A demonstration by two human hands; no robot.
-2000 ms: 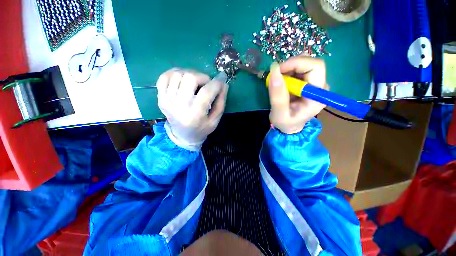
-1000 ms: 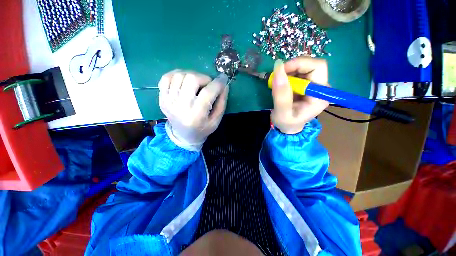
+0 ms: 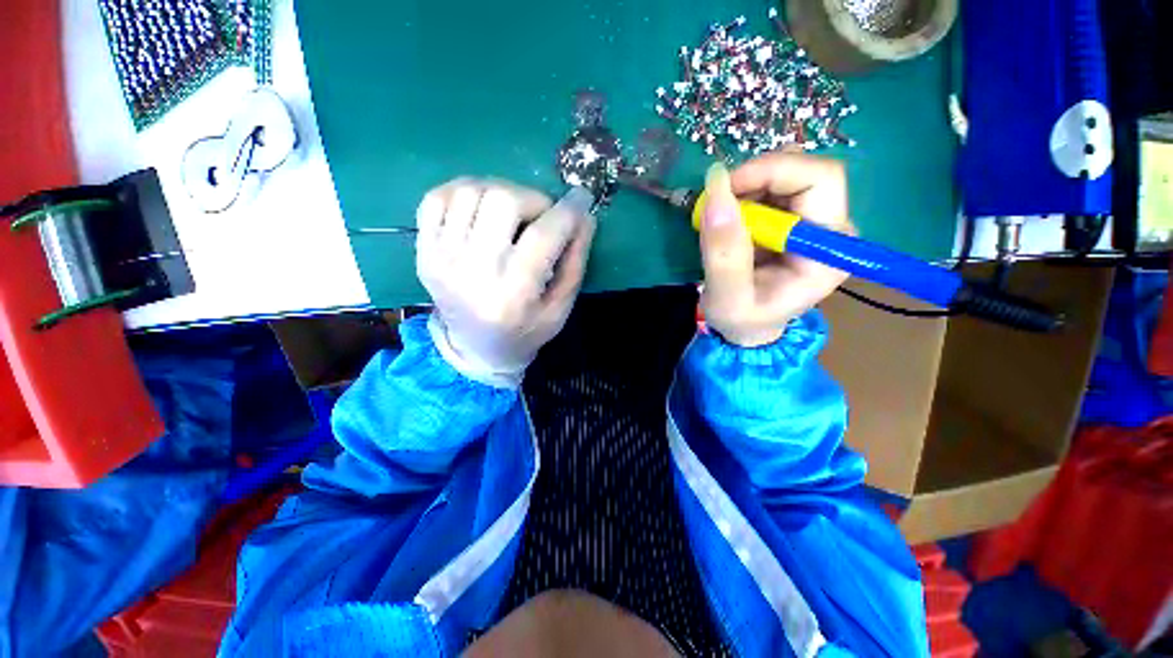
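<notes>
My right hand (image 3: 769,244), bare, holds the soldering iron (image 3: 875,260) by its yellow grip. Its tip points left at a small round dark part (image 3: 589,160) on the green mat. My left hand (image 3: 499,264), in a thin white glove, has its thumb and finger together at the near edge of that part. Thin solder wire (image 3: 383,230) runs from the left into my left hand; what the fingertips pinch is too small to tell. A heap of small components (image 3: 753,90) lies on the mat beyond my right hand.
A solder spool (image 3: 71,261) stands at the left edge by a red tray (image 3: 77,399). A figure-eight housing (image 3: 239,151) and patterned strips (image 3: 174,52) lie on the white surface. A round pot (image 3: 888,19), a blue box (image 3: 1029,116) and a cardboard box (image 3: 991,386) are at right.
My left hand has shifted slightly right. The iron has moved only a little right and down. The small dark part sits almost as before.
</notes>
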